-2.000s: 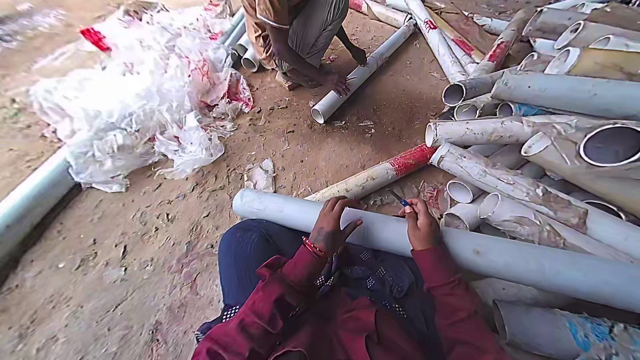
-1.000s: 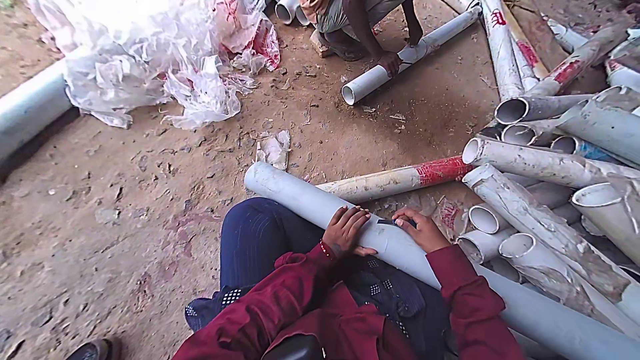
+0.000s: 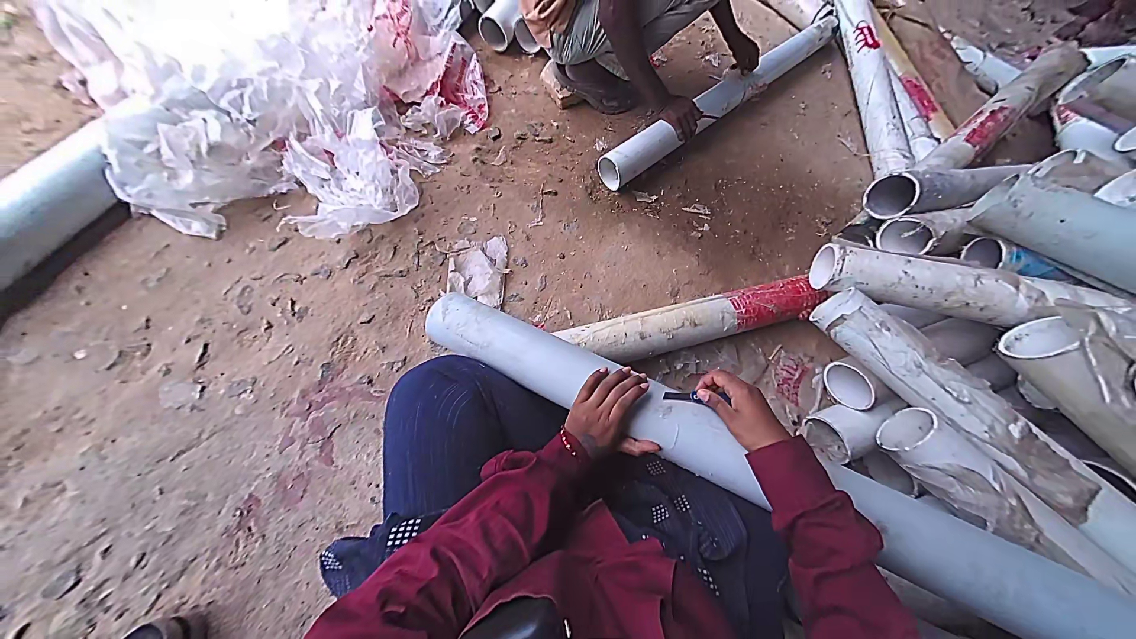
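Note:
A long pale blue-grey plastic pipe (image 3: 923,524) lies slantwise across my lap, over the dark blue trousers. My left hand (image 3: 611,410) rests on the pipe's upper side, its fingers lying over it and the thumb low on the near side. To the right, my right hand (image 3: 741,408) is closed on a small dark blade-like tool (image 3: 682,396), whose narrow end points left along the pipe's top. The exact kind of tool cannot be told. Just beyond the pipe lies a dirty white pipe with a red end (image 3: 692,318).
Heaped pipes (image 3: 950,373) fill the right side. Crumpled clear plastic wrapping (image 3: 257,115) lies at the upper left, over a thick pipe (image 3: 49,191). Ahead, a crouching person holds another pipe (image 3: 652,153) on the dirt floor. A scrap of wrapping (image 3: 479,271) lies past the pipe's end.
My left hand has moved from near the pipe's upper edge to lie over the pipe. My right hand has brought the small tool down to the pipe's surface. The view has shifted.

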